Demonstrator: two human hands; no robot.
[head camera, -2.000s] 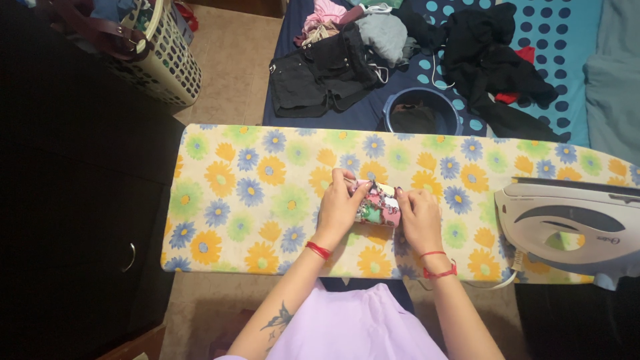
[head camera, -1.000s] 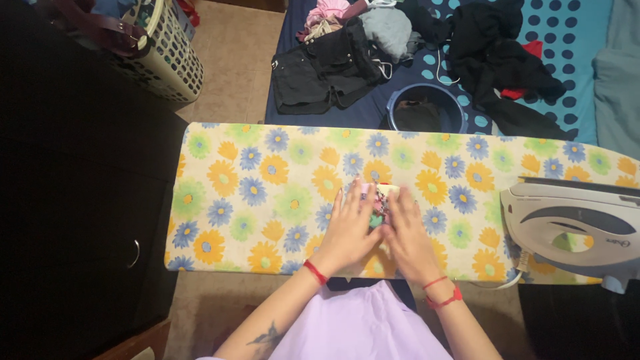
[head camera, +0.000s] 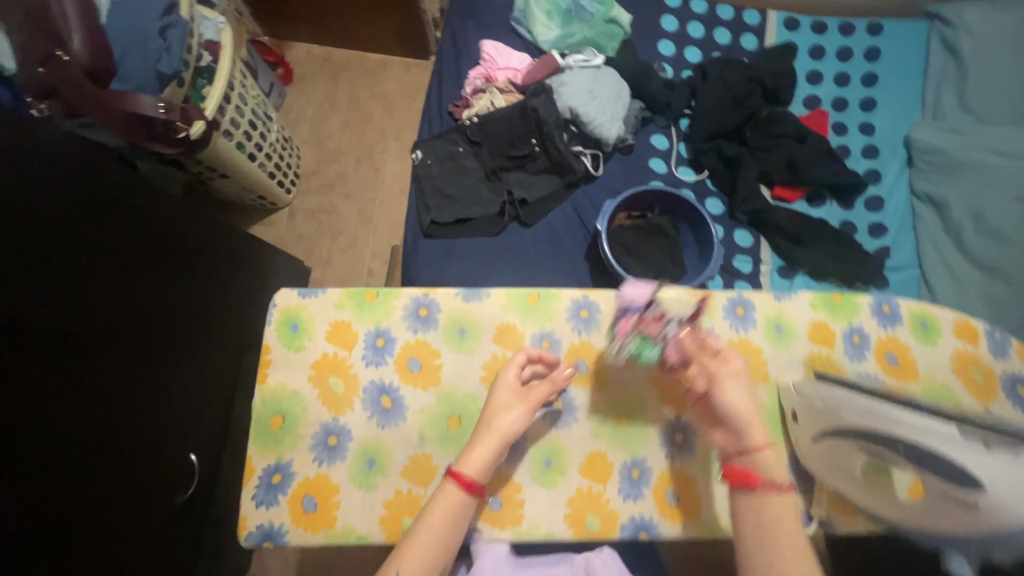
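My right hand (head camera: 716, 384) grips a small folded multicolored cloth (head camera: 652, 324) by its lower right corner, lifted above the floral ironing board (head camera: 448, 416). The cloth is blurred and shows pink, lilac, green and cream patches. My left hand (head camera: 524, 392) is to the left of it over the board, holding nothing, its fingers curled with thumb and fingertips apart. A white and grey clothes iron (head camera: 888, 472) rests at the board's right, beside my right wrist.
Beyond the board are a blue bucket (head camera: 716, 248) with dark cloth inside, black denim shorts (head camera: 496, 164), a grey garment (head camera: 596, 104) and a black garment (head camera: 744, 128) on a bed. A cream laundry basket (head camera: 256, 152) stands at upper left; a dark cabinet (head camera: 96, 360) is at left.
Both hands were on the cloth on the board. My left hand has let go and is to its left; my right hand has raised the cloth toward the board's far edge.
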